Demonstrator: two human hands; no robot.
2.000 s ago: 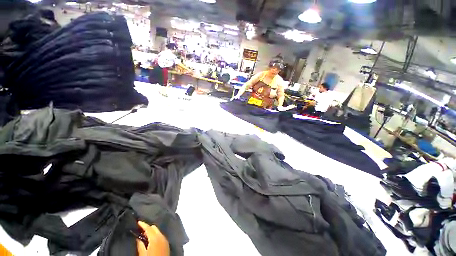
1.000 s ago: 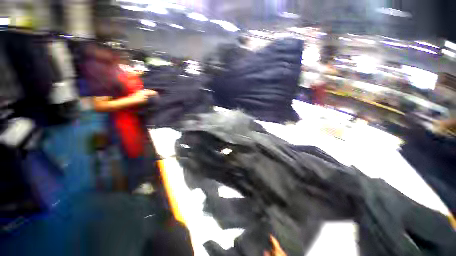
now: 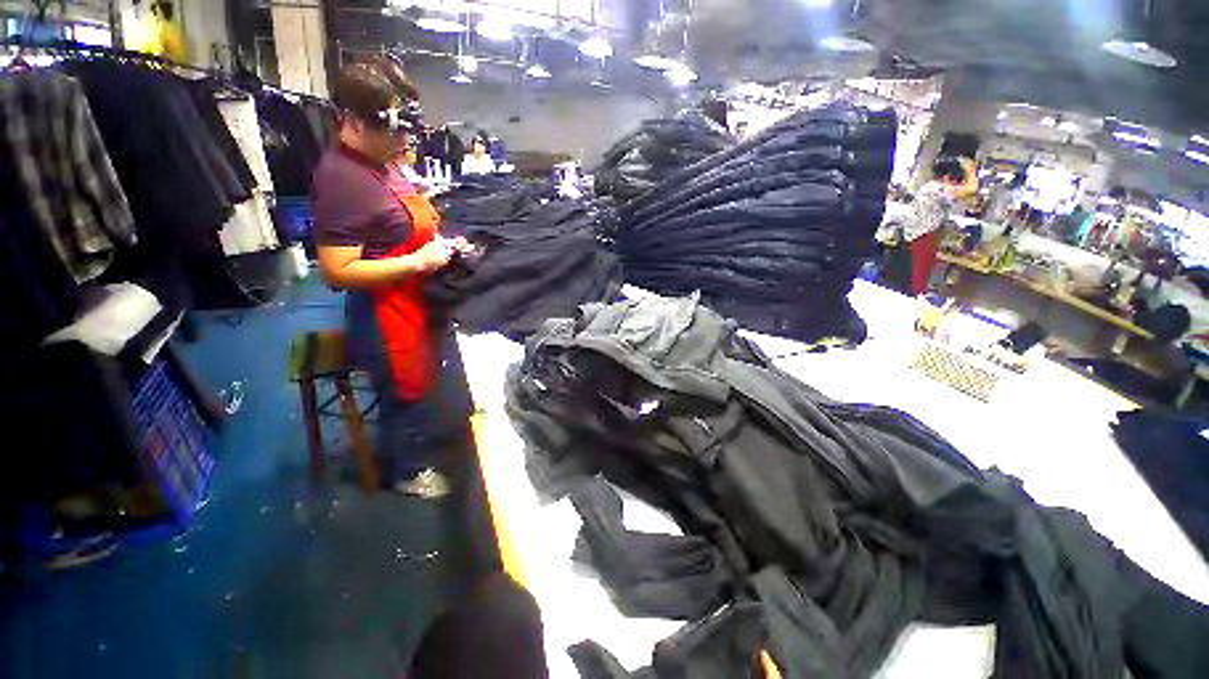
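A dark charcoal jacket lies bunched in a long heap on the white table. A lighter grey patch tops its far left end. A small white label shows inside it. A sleeve lies toward the table's near edge. Only a small sliver of one hand, seemingly my right hand, shows at the bottom edge among the dark cloth. Its grip is hidden. My left hand is not in view.
A tall stack of dark garments stands at the far end. A person in a red apron handles dark cloth at the table's left side, beside a wooden stool. Clothes rails and a blue crate are at left. A perforated tray lies on the table.
The view has swung left, so the heap sits further right and the aisle and the red-aproned person show. Less of my hand shows than two seconds ago.
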